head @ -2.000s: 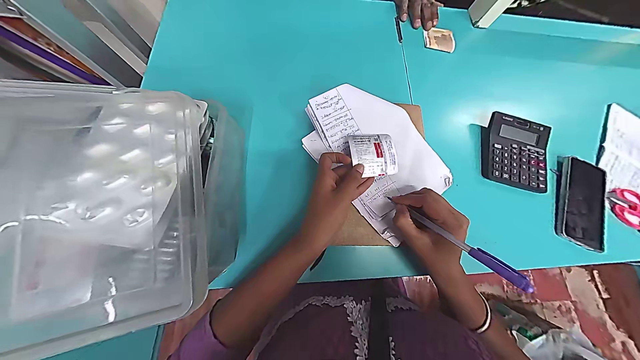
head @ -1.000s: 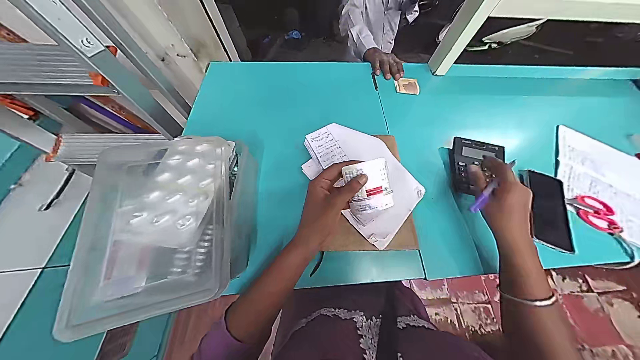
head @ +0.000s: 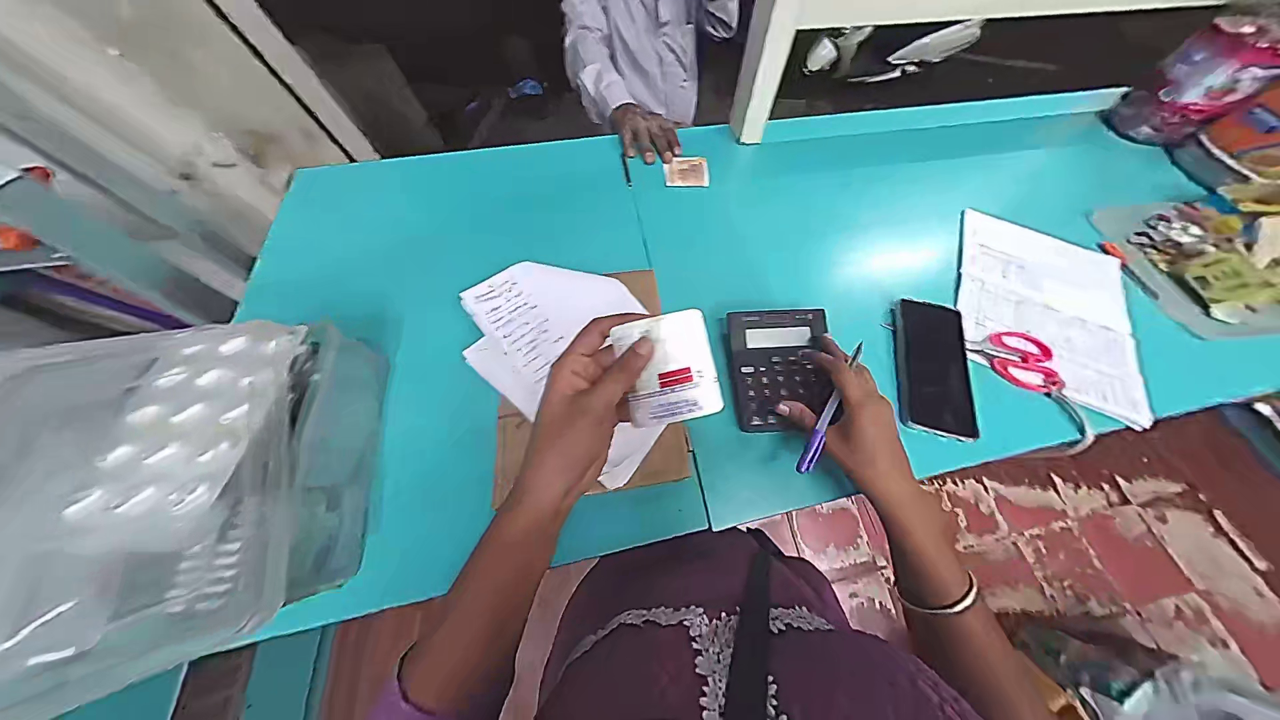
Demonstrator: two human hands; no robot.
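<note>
My left hand (head: pixel 590 400) grips a white blister strip (head: pixel 672 370) with a red mark and print, thumb on its face, above handwritten papers (head: pixel 530 320). Those papers lie over a piece of brown cardboard (head: pixel 515 455). My right hand (head: pixel 850 410) holds a purple pen (head: pixel 820 435) between its fingers, tip pointing up. Its thumb and a finger are at the keys of a black calculator (head: pixel 775 365), which lies flat on the teal counter. Whether a key is pressed cannot be told.
A clear plastic box (head: pixel 340 480) with blister packs stands at left. Right of the calculator lie a smartphone (head: pixel 935 370), red-handled scissors (head: pixel 1025 362) and an open notebook (head: pixel 1060 300). A tray (head: pixel 1180 315) of small items is beyond. Across the counter, a person's hand (head: pixel 647 133) rests beside a banknote (head: pixel 687 172).
My right hand has gone from the papers, where it held the pen two seconds ago, to the calculator. The strip remains in my left hand. The view has shifted.
</note>
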